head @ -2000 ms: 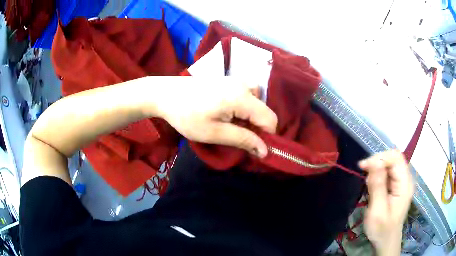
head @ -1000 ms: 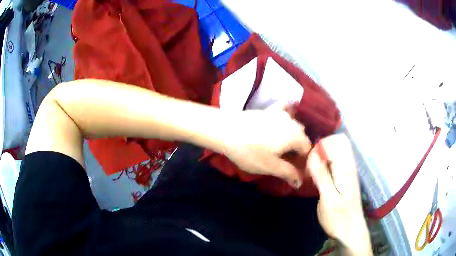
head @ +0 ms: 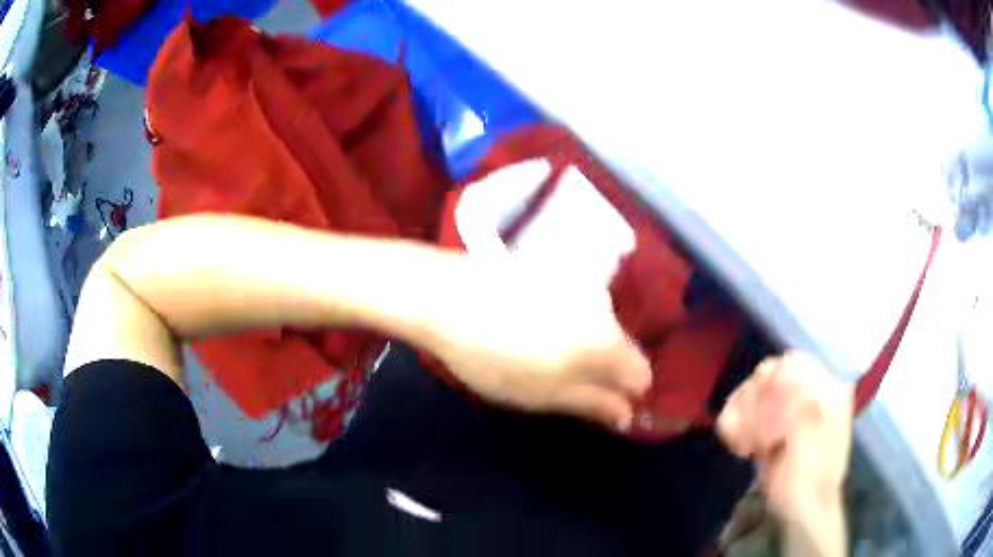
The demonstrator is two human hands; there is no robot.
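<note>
The rust-red garment section lies on my black-clothed lap against the table edge. White pocketing shows at its top. My left hand is closed on the red cloth near its lower edge. The zipper teeth cannot be made out. My right hand is to the right of the cloth, apart from it, with fingers curled and blurred; whether it holds a thread or zip end cannot be told.
The white table runs along the right. Scissors and a narrow red strip lie at its right side. Another red cloth hangs at left beside a blue crate. Red threads lie below it.
My right hand met my left at the cloth a second ago and has now moved away to the right. My left hand stays on the cloth. The zipper teeth seen two seconds ago no longer show.
</note>
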